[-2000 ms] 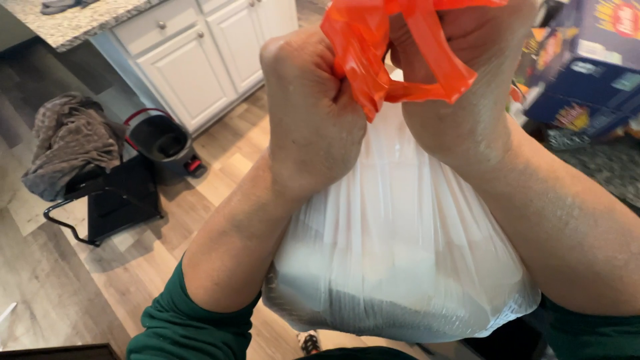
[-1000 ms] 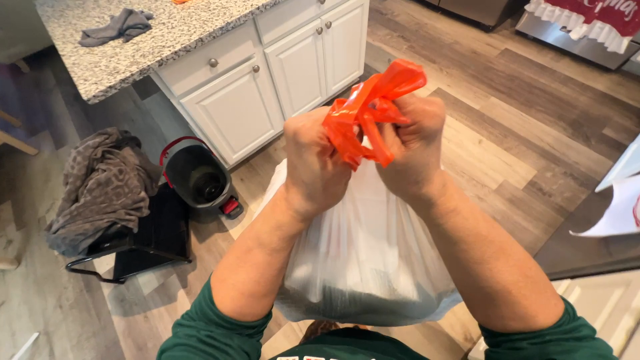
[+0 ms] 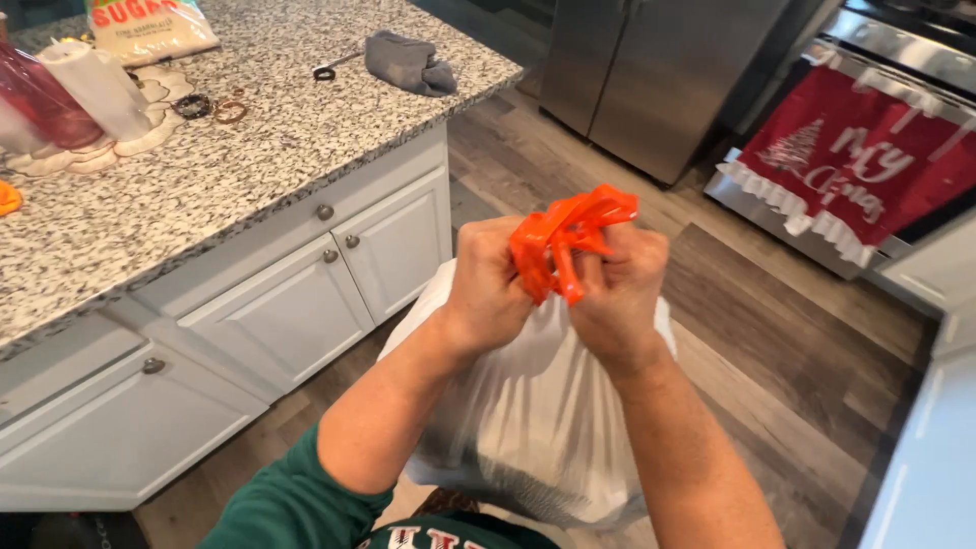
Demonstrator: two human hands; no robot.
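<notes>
A full white plastic trash bag hangs in front of my body, gathered at its top under orange-red drawstrings. My left hand is closed around the left part of the drawstrings and the bag's neck. On the other side, my right hand grips the drawstrings too, its fist close to the left one. The strings bunch up between and above both fists. What fills the bag is hidden; only dim shapes show through the plastic.
A granite-topped island with white cabinets stands at the left, bearing a gray cloth, a sugar bag and a paper towel roll. Ahead is a stainless refrigerator; a red towel hangs on the oven at right.
The view has swung right, from the black bin and brown blanket to the refrigerator and oven. Both hands have kept hold of the drawstrings, and the bag has come along with them.
</notes>
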